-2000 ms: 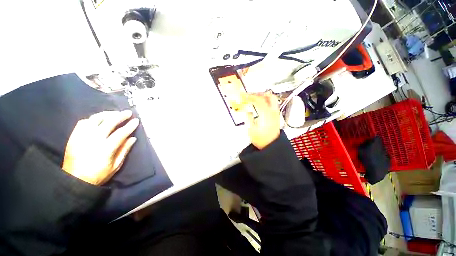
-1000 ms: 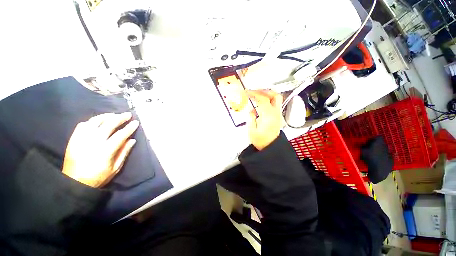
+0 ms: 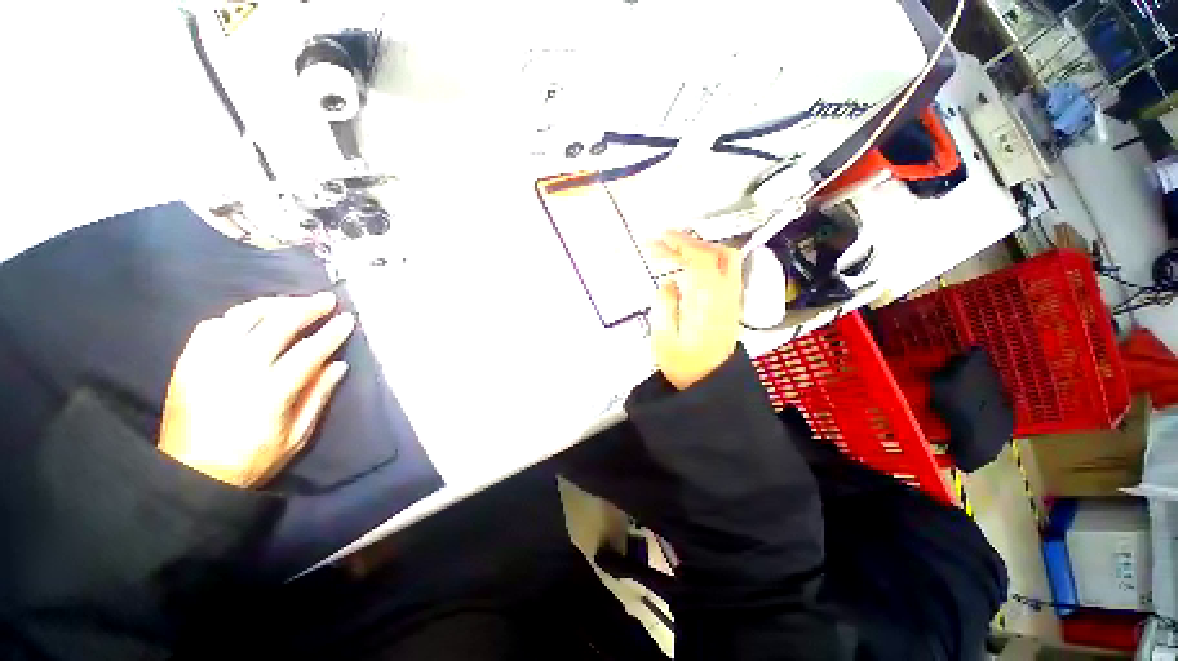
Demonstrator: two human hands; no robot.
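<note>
A smartphone (image 3: pixel 597 252) with a black frame and a mostly white screen, reddish at its top, lies on the white table by the machine. My right hand (image 3: pixel 695 304) is at the phone's right edge, fingers loosely bent; whether it touches the phone is unclear. My left hand (image 3: pixel 252 387) lies flat on the dark navy garment panel (image 3: pixel 116 278), fingers together, not gripping it. The panel's edge reaches the presser foot and needle area (image 3: pixel 339 233) of the white sewing machine (image 3: pixel 775 78).
A tray area (image 3: pixel 827 258) with a white round item and dark objects is right of my right hand. Red perforated baskets (image 3: pixel 1021 349) stand beyond the table edge, with a dark bundle (image 3: pixel 971 407) at them. A white cable (image 3: pixel 891 116) runs over the machine.
The phone's screen has turned from a reddish picture to mostly white. My right hand has shifted slightly right, off the screen. My left hand and the panel have hardly moved.
</note>
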